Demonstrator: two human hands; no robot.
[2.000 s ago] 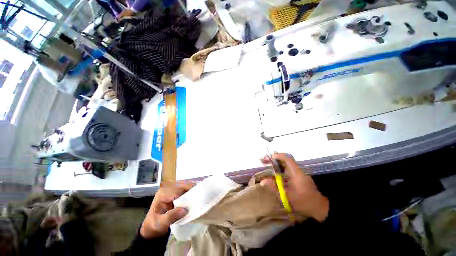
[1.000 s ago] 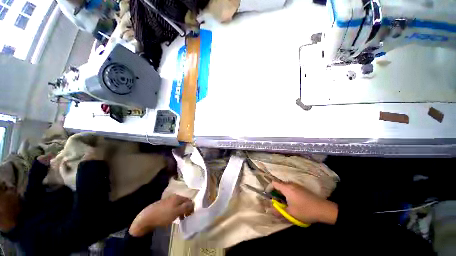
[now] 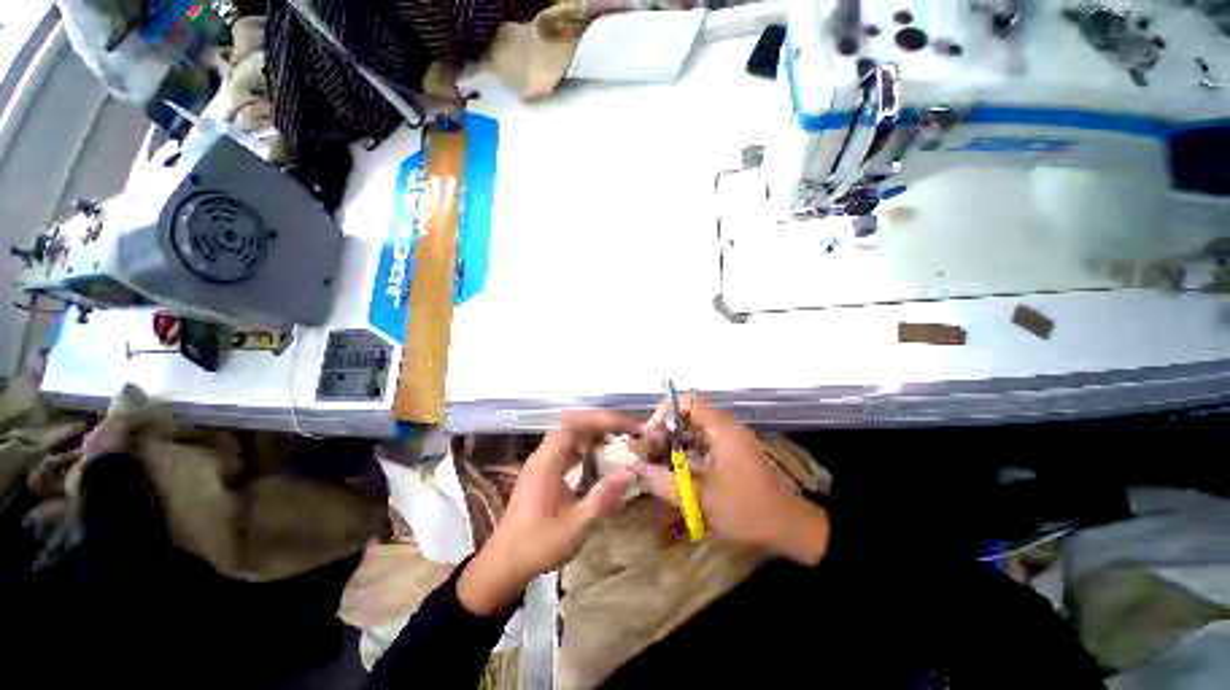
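Observation:
A beige garment (image 3: 627, 586) with white parts lies over the lap, below the table's front edge. My left hand (image 3: 546, 506) pinches a small bunched white and beige part of it between thumb and fingers. My right hand (image 3: 742, 485) holds scissors (image 3: 685, 492) with a yellow handle, blades pointing up and away toward the table edge. The fingertips of both hands meet at the bunched cloth, and its exact edge is hidden between them.
The white sewing machine (image 3: 998, 135) stands at the right. Two brown tabs (image 3: 931, 333) lie in front of it. A brown strip (image 3: 432, 276) crosses a blue sticker. A grey machine end (image 3: 229, 236) stands left. Another person's dark sleeve (image 3: 128, 539) is at lower left.
Both hands have come together near the table edge, with the left hand now on a bunched part of the garment. The scissors have turned to point upward. The camera view has shifted.

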